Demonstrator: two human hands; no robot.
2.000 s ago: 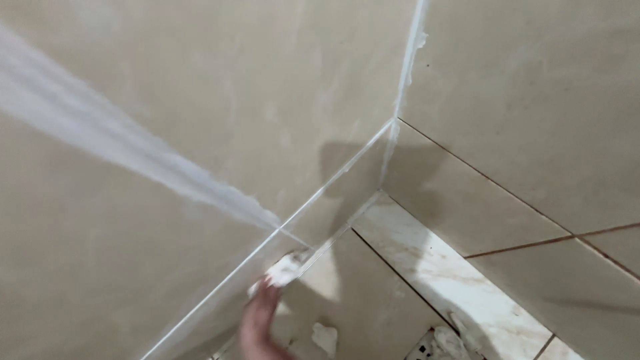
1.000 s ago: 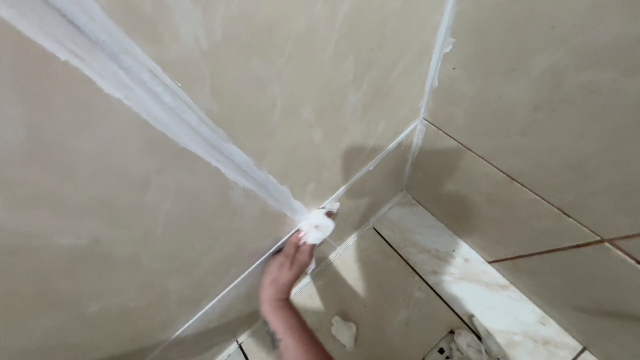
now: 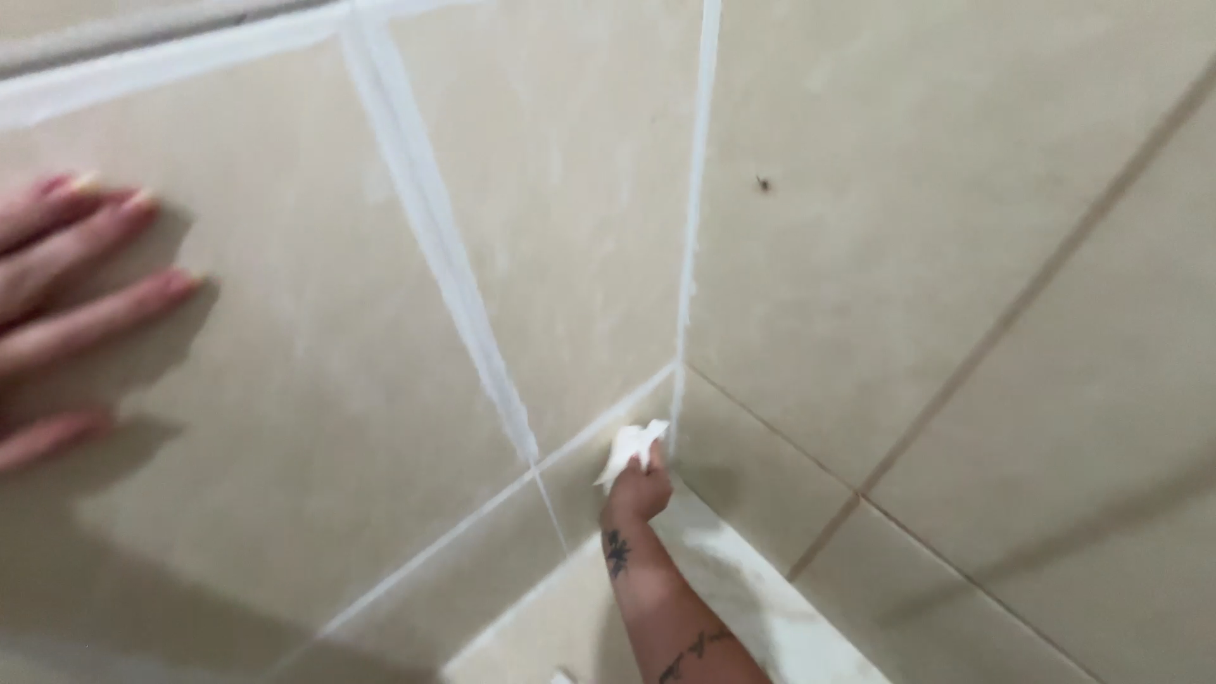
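My right hand (image 3: 639,489), low near the corner, grips a crumpled white cloth or tissue (image 3: 630,451) against the lower strip of the tiled wall. Its forearm comes up from the bottom edge. At the left edge my left hand (image 3: 85,275) rests with spread fingers on or close to a beige wall tile (image 3: 285,332), holding nothing; its palm is out of frame. A wide white band of grout (image 3: 442,233) runs down the joint between tiles. Thinner white lines follow the wall corner (image 3: 696,209) and the horizontal joint (image 3: 446,541).
The adjoining tiled wall (image 3: 902,237) on the right has brown joints and a small dark spot (image 3: 764,183). A pale marbled strip (image 3: 750,570) lies along its base. At the top left runs a grey ledge or edge (image 3: 142,38).
My right hand has moved with the white cloth or tissue along the wall toward the corner. My left hand has come into view at the left. The view has shifted strongly.
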